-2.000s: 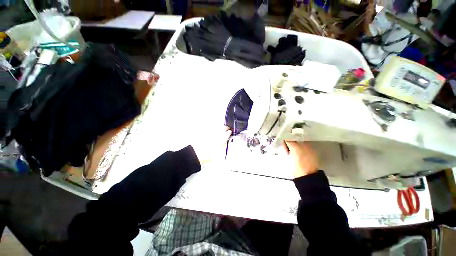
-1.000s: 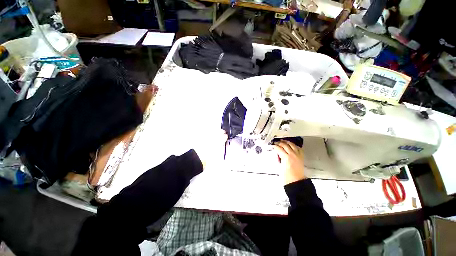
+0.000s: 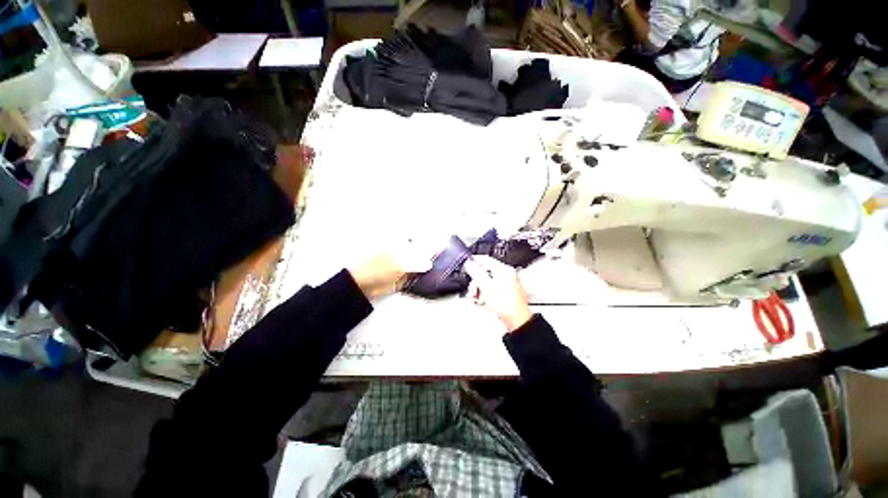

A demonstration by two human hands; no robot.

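A dark fabric piece (image 3: 443, 275) lies on the white sewing machine table, in front and left of the needle area, partly bunched. My left hand (image 3: 386, 273) holds its left end, with the fingers washed out by glare. My right hand (image 3: 498, 289) pinches it from the right. More dark fabric (image 3: 519, 253) runs right of my fingers toward the needle area. The cream-white sewing machine (image 3: 682, 209) stands to the right. Its needle and presser foot cannot be made out.
A big black fabric heap (image 3: 185, 233) lies at left on brown board. Black pieces (image 3: 428, 83) fill a white tray (image 3: 623, 80) behind. Red-handled snips (image 3: 773, 319) lie at the right front edge. A control panel (image 3: 752, 119) stands behind the machine. A person (image 3: 682, 44) is partly visible at the back.
My right hand has moved left from under the machine arm to the fabric. The dark piece has come nearer the front and is now bunched between both hands. The view has shifted slightly.
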